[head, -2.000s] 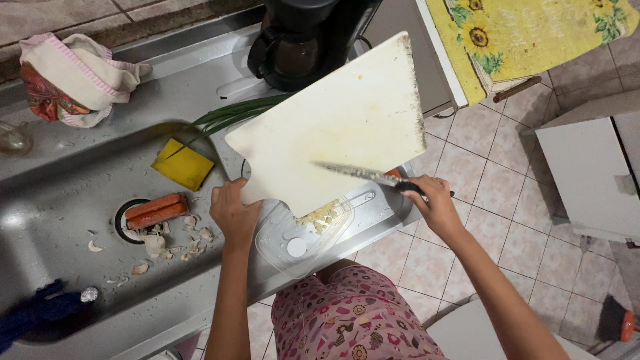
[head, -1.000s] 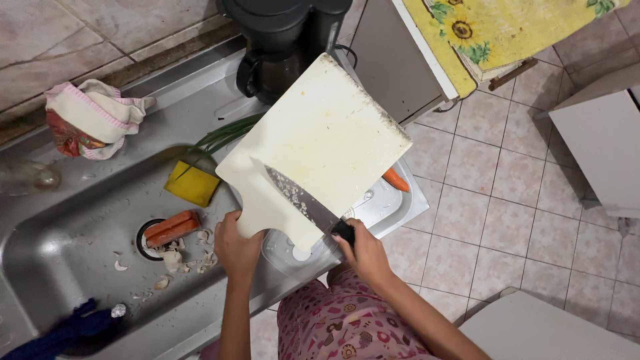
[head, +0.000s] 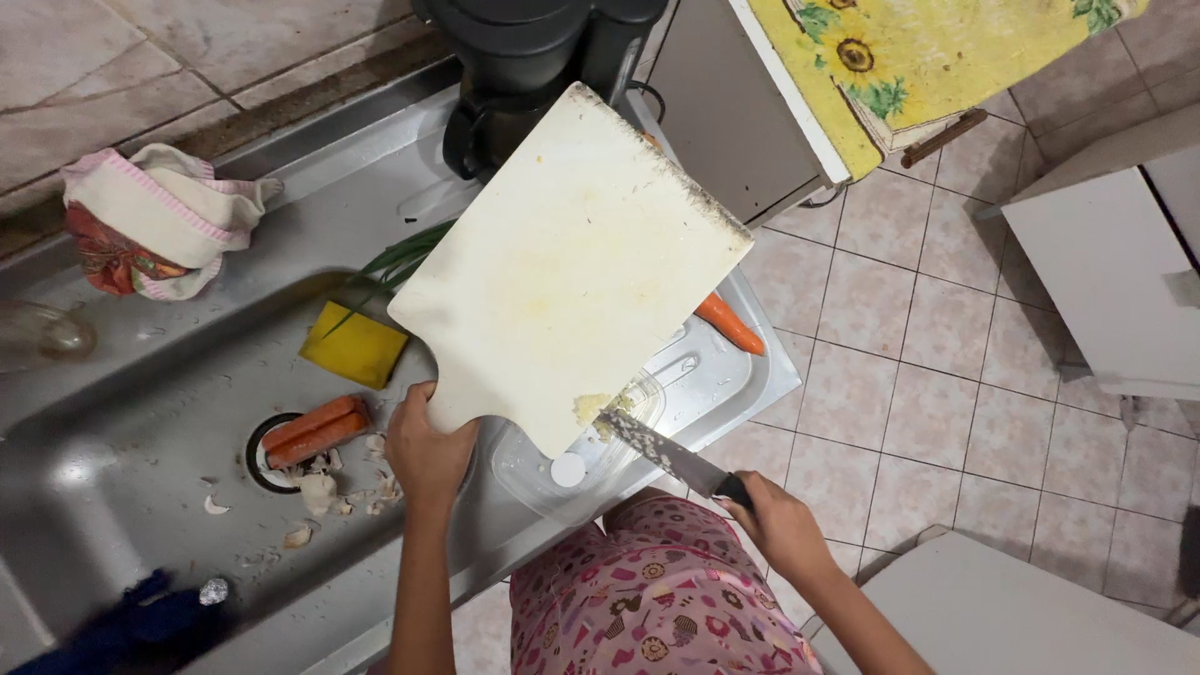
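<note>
My left hand (head: 427, 450) grips the handle end of a white plastic cutting board (head: 572, 253), which is held raised over the steel drainboard. My right hand (head: 778, 525) holds a kitchen knife (head: 666, 455) by its black handle, the blade's tip at the board's lower edge. Bits of chopped garlic (head: 591, 407) lie at that edge, and more cling to the blade. Beneath is a clear plastic container (head: 534, 473), partly hidden by the board. A carrot (head: 729, 323) sticks out from behind the board on the right, and green onion leaves (head: 403, 258) on the left.
In the steel sink (head: 187, 394) lie a yellow sponge (head: 353, 345), a reddish-orange block (head: 316, 431) at the drain, garlic peels (head: 319, 492) and a dark blue cloth (head: 131, 628). A crumpled towel (head: 169, 220) rests behind the sink. A black coffee maker (head: 534, 56) stands beyond the board.
The knife has moved from over the middle of the board to its lower edge, where chopped bits now show. My left hand has kept its hold on the board.
</note>
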